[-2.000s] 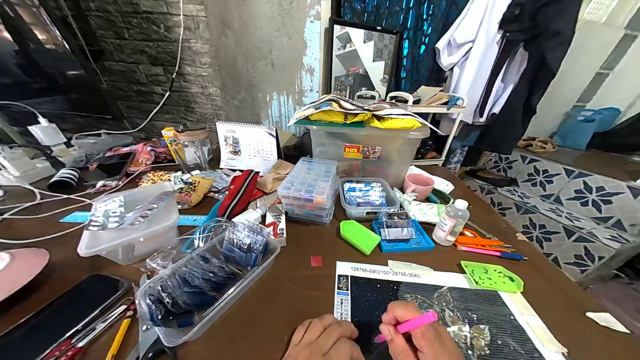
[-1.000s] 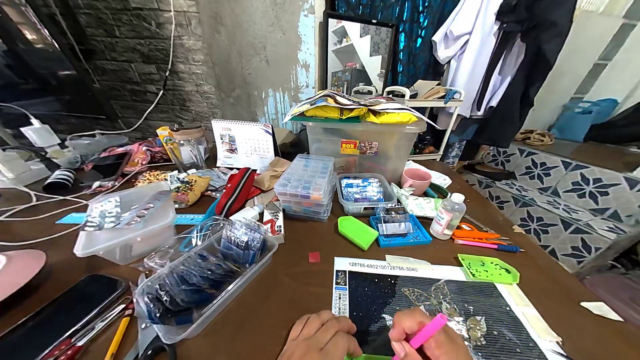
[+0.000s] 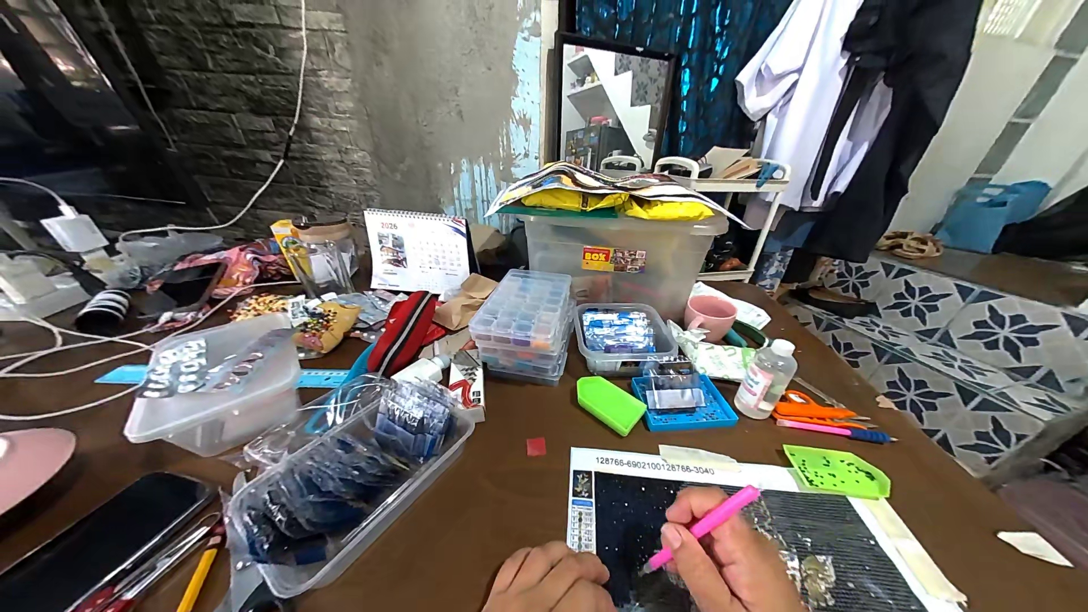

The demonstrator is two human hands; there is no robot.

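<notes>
A pink diamond-painting pen (image 3: 704,529) is held in my right hand (image 3: 729,552), its tip down on the dark part of a diamond-painting canvas (image 3: 625,510). My left hand (image 3: 551,578) rests with curled fingers at the canvas's left edge; whether anything is beneath it I cannot tell. Tape strips lie on the canvas's top and right borders. On its top right corner sits a green tray (image 3: 835,472) with dark drills. Above the canvas are a second green tray (image 3: 610,405), bottom up, and a blue tray (image 3: 690,414) holding small bags.
A plastic container of dark drill bags (image 3: 340,484), a phone (image 3: 102,527) and a yellow pencil (image 3: 201,571) lie left. Farther back stand stacked bead boxes (image 3: 520,323), a pink mug (image 3: 711,318) and a clear bottle (image 3: 765,379). Orange scissors (image 3: 812,410) lie right.
The pen has swung from near the bottom edge, a second ago, to a spot higher on the canvas. A green edge seen between my hands then is out of sight now.
</notes>
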